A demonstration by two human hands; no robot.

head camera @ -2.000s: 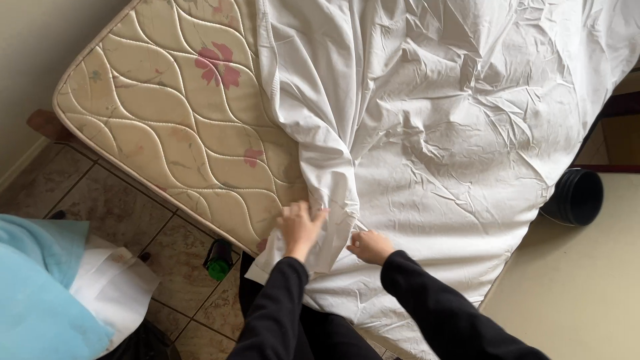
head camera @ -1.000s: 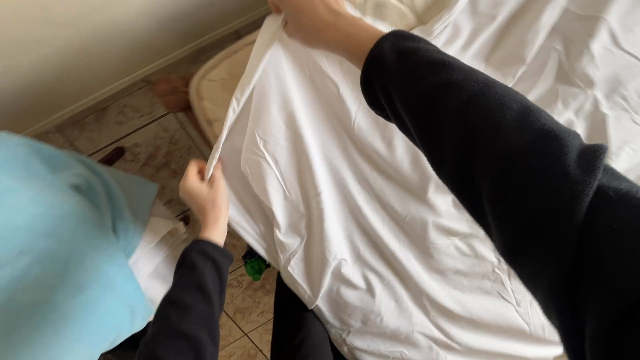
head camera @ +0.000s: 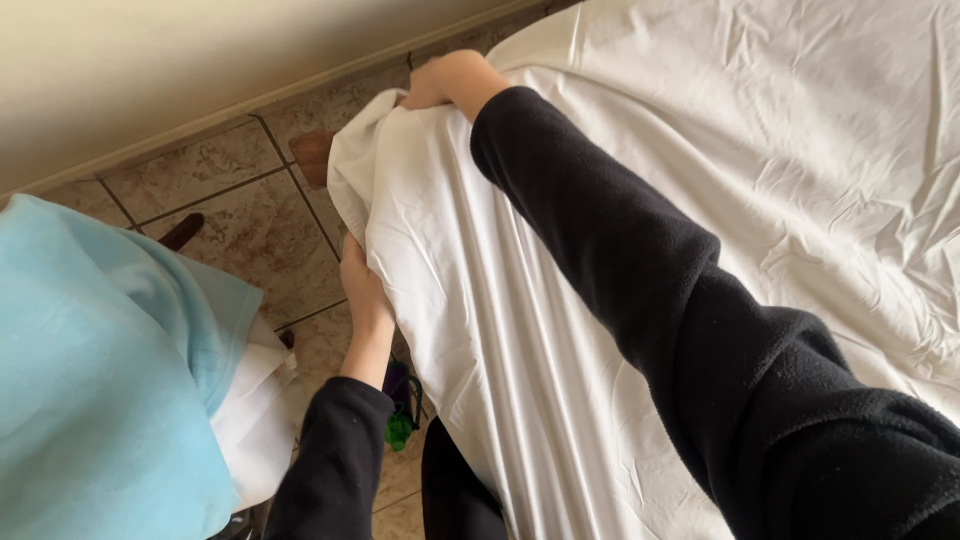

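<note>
A white fitted sheet (head camera: pixel 480 300) lies over the mattress and hangs down its near side in long folds. My right hand (head camera: pixel 450 82) grips the sheet at the mattress corner near the wall; its fingertips are partly hidden by the cloth. Lower on the left, my left hand (head camera: pixel 365 289) holds the hanging edge of the sheet, with its fingers partly behind the fabric. The mattress itself is covered where it is in view.
A light blue cloth (head camera: pixel 112 352) and a white cloth (head camera: pixel 259 420) are heaped at the left. A green and dark bottle (head camera: pixel 399 420) is on the tiled floor (head camera: pixel 232 217) beside the bed. A wooden piece (head camera: pixel 311 157) shows near the wall (head camera: pixel 165 67).
The sheet now covers the mattress corner, where the floral mattress was bare two seconds ago. Both hands have moved from the middle of the bed's side to that corner.
</note>
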